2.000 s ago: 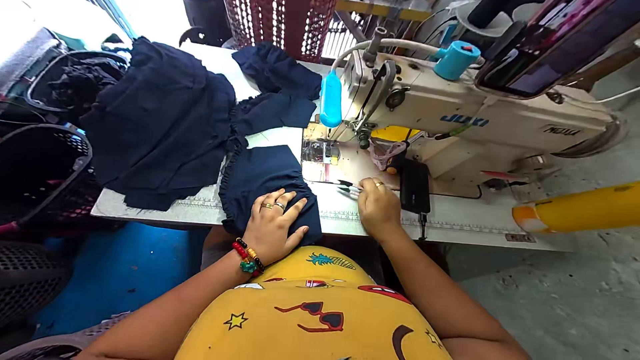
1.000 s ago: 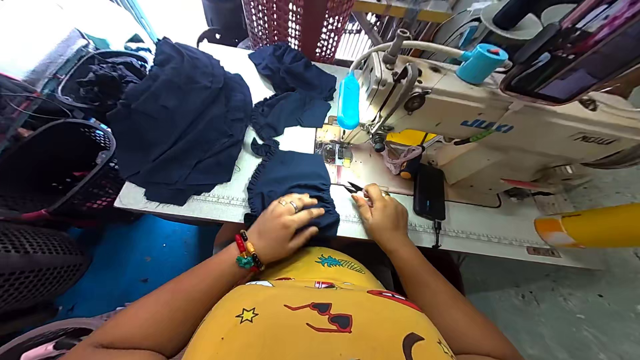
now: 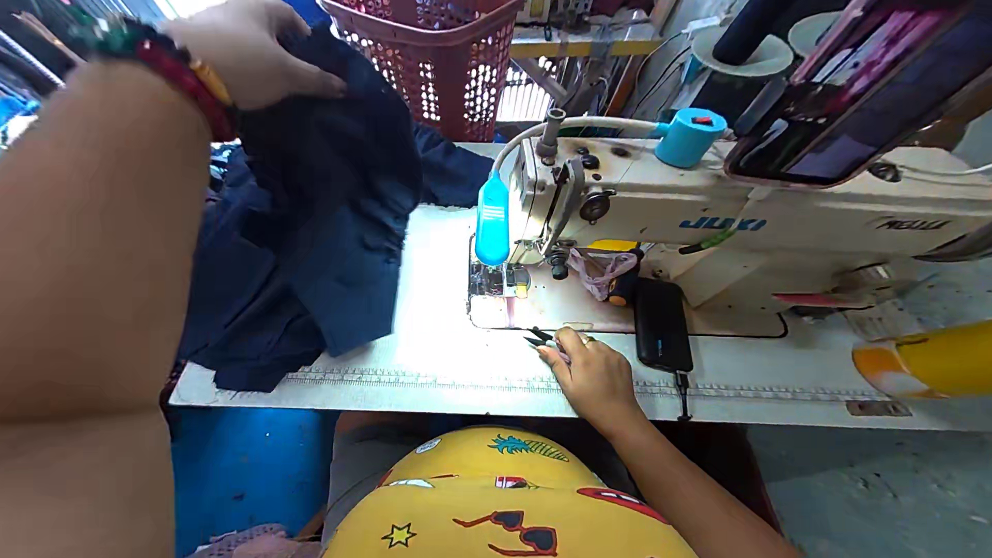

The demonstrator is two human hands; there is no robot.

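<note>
My left hand (image 3: 256, 58) is raised at the upper left, shut on a dark navy fabric piece (image 3: 341, 178) that hangs over the other navy cloth (image 3: 248, 310) on the table's left part. My right hand (image 3: 593, 372) rests on the white table, holding small thread snips (image 3: 549, 341) with their dark blades pointing left, just in front of the needle plate area. The Juki sewing machine (image 3: 721, 209) stands behind it, with a blue lamp (image 3: 493, 221) by its head. No cloth lies under the presser foot.
A black power bank (image 3: 663, 325) with a cable lies right of my right hand. A phone (image 3: 845, 93) is mounted over the machine. A red perforated basket (image 3: 434, 62) stands behind the table. A ruler tape (image 3: 434, 381) runs along the front edge. A yellow cylindrical object (image 3: 930, 360) juts in at the right.
My left hand has moved from the table's front up to the upper left, lifting navy fabric. The piece that lay in front of the machine is gone from there. My right hand still holds the snips.
</note>
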